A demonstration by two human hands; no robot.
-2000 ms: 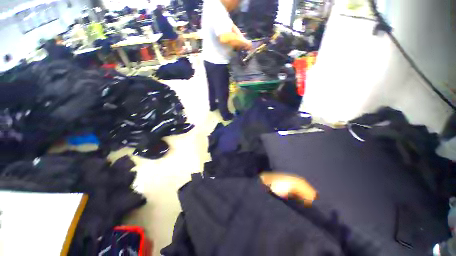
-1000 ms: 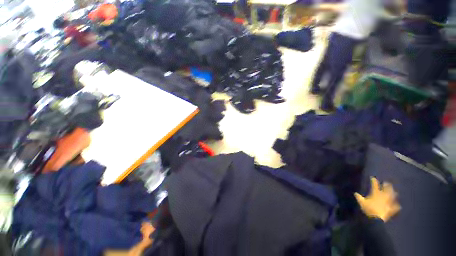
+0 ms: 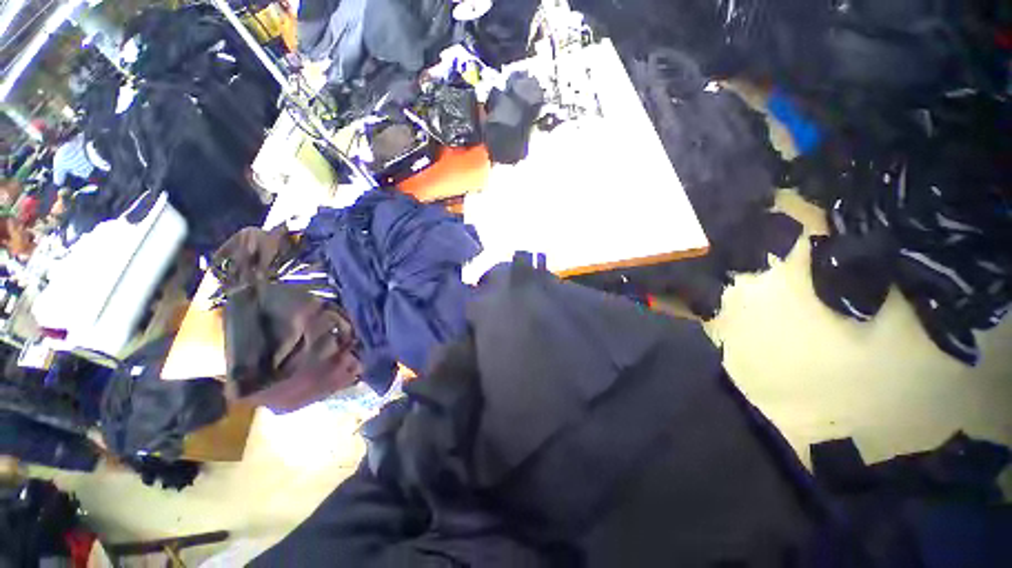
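Note:
A large dark grey and black garment bundle (image 3: 621,433) fills the lower middle of the head view, close to the wearer. Its near parts run out of the bottom edge. Its upper left part lies against a navy cloth heap (image 3: 394,272) at the near edge of a white table (image 3: 599,189). Neither of my hands shows; the bundle covers the place in front of me, and whether they are behind it cannot be seen.
Brown-black cloth (image 3: 291,338) lies beside the navy heap. A sewing machine (image 3: 572,72) stands at the white table's back. Black pieces with white strips (image 3: 927,233) lie on the pale floor (image 3: 821,383) at right. A white padded board (image 3: 111,272) and more dark cloth are at left.
The view has swung left, away from the dark pressing table and the standing person. The grey bundle is now near the white table and navy heap. Both hands have gone out of sight.

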